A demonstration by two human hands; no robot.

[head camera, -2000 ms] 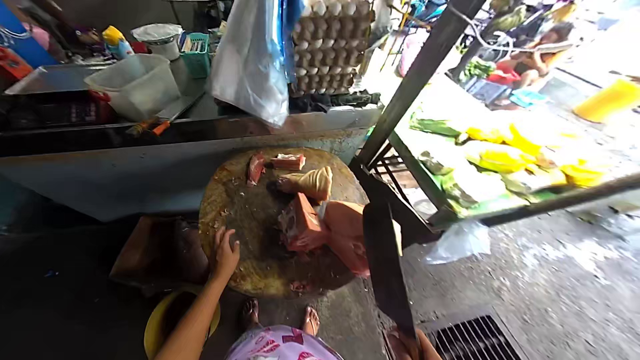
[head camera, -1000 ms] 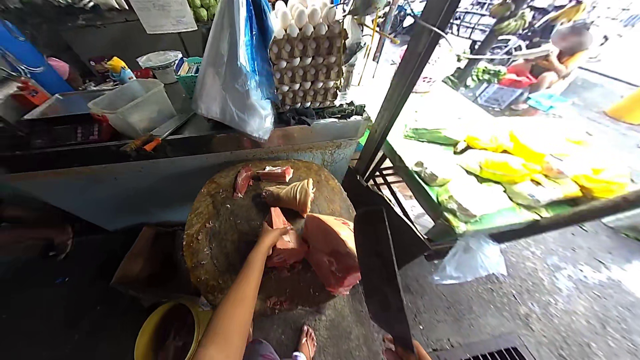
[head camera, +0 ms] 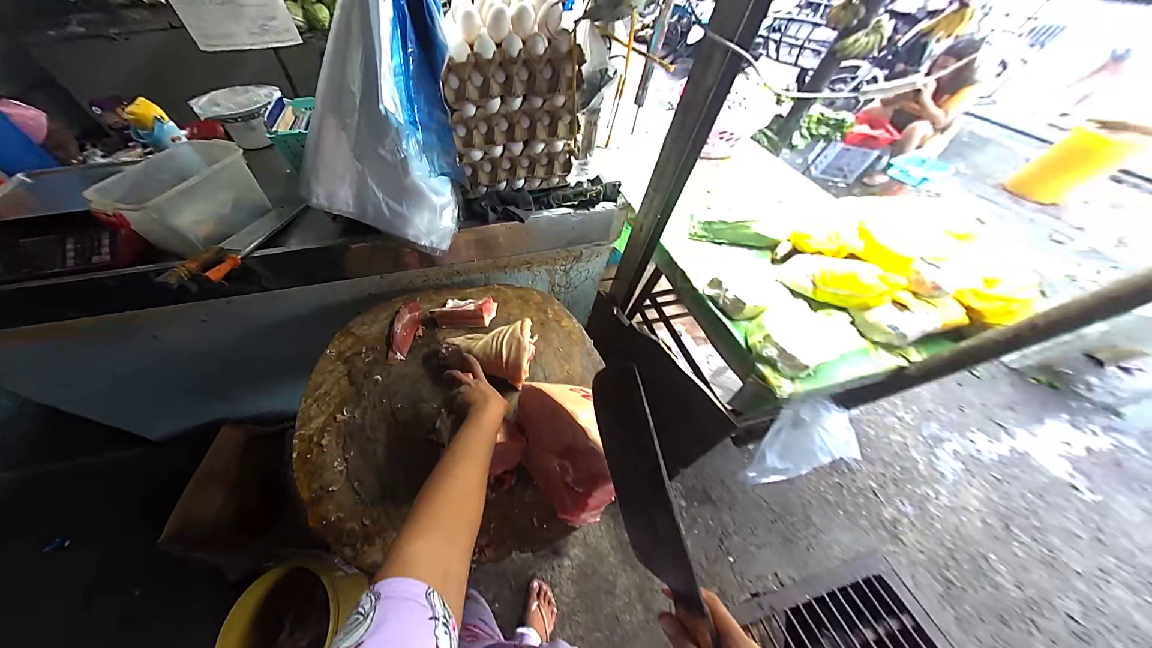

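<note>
My right hand (head camera: pixel 702 621) is closed around the handle of a large dark cleaver (head camera: pixel 643 477), its blade raised upright to the right of a round wooden chopping block (head camera: pixel 351 450). My left hand (head camera: pixel 472 391) reaches over the block and touches the near side of a skin-on pork hock (head camera: pixel 504 349); whether its fingers grip is not clear. A big piece of raw pork (head camera: pixel 567 450) lies right of my left wrist, and another piece of meat is partly hidden under my forearm. Two small cut pieces, one reddish (head camera: pixel 406 330) and one pale-edged (head camera: pixel 464 312), lie at the block's far side.
Behind the block runs a metal counter (head camera: pixel 360 270) with a plastic tub (head camera: pixel 184 198), an orange-handled tool (head camera: pixel 225 267), hanging plastic bags (head camera: pixel 378 135) and stacked egg trays (head camera: pixel 513 108). A post (head camera: pixel 688 153) and a table with yellow bags (head camera: pixel 846 279) stand right. A yellow bucket (head camera: pixel 337 594) sits below.
My left hand has moved from the block's left side to the meat, then farther away to the hock. My right hand has kept hold of the cleaver.
</note>
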